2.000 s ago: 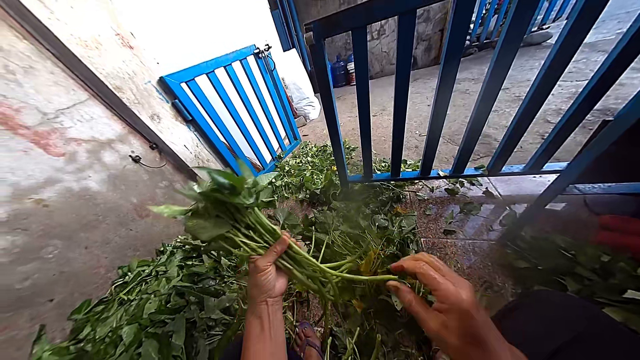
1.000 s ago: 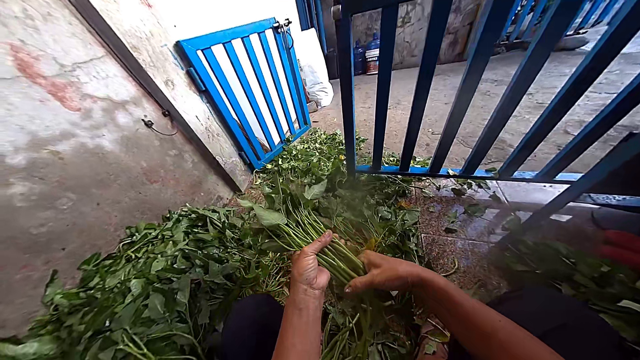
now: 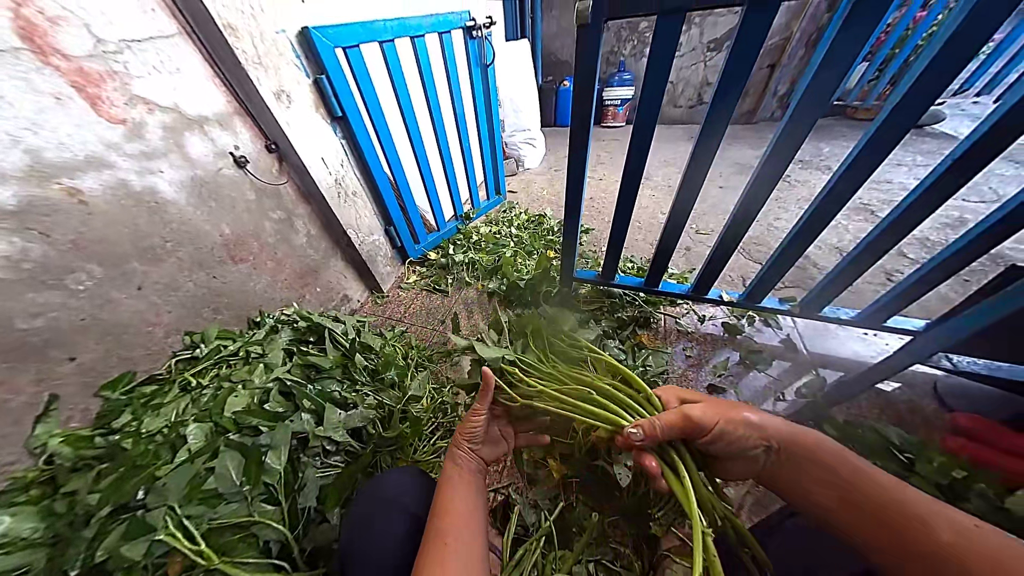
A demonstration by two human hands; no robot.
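Note:
My right hand is closed around a bundle of long green leafy-vegetable stems, whose leafy ends point up and left and whose cut ends hang down past my wrist. Beside the bundle, at its left, my left hand has its fingers spread, with the thumb up by the stems; whether it touches them is hard to tell. A large heap of leafy greens lies at the left, near my knee. More loose greens cover the floor ahead and between my legs, partly hidden by the bundle.
A blue metal gate leaf leans open against the left wall. Blue gate bars stand close at the right. Behind them are a white sack and a blue water jug. Further greens lie at the right.
My left hand held the stems two seconds ago; now it is open beside them, and my right hand grips the bundle. The leafy ends have moved from the left to ahead of me.

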